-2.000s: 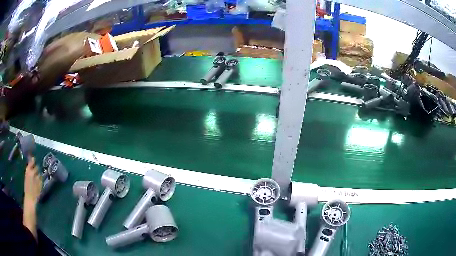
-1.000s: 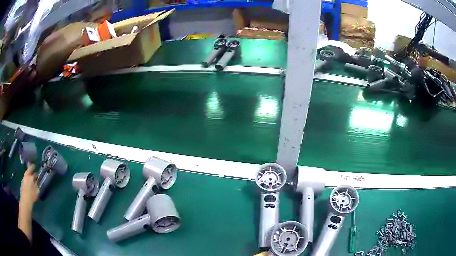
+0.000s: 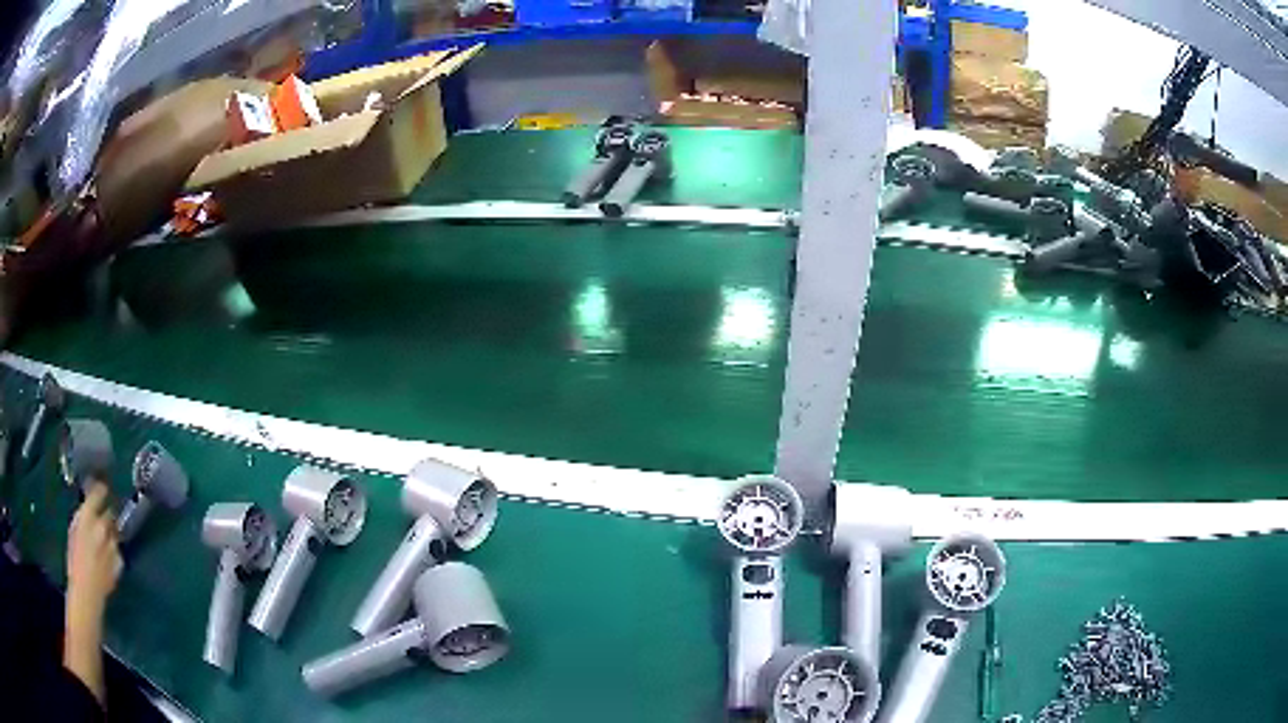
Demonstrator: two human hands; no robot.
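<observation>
Neither of my hands is in view. A grey fan body [image 3: 824,692] is cut off by the bottom edge, its spoked face up; what holds or supports it is hidden. Above it, a fan body [image 3: 757,607] lies with its spoked face up and its dark slot showing. Another fan body [image 3: 865,586] lies beside it with its head turned away. A third fan body [image 3: 932,650] lies tilted to the right, spokes and slot showing.
A thin green tool [image 3: 992,664] and a heap of tiny fittings [image 3: 1116,657] lie right. Several fan bodies [image 3: 459,617] lie left, near another person's hand [image 3: 93,558]. A grey post [image 3: 826,283] stands before the green belt [image 3: 509,339]. An open carton [image 3: 339,163] is beyond.
A blurred grey body at bottom centre gave way to the upright spoked head, now slightly lower. The fingertip beside it has left the picture. The other person's hand moved and a fan near it shifted.
</observation>
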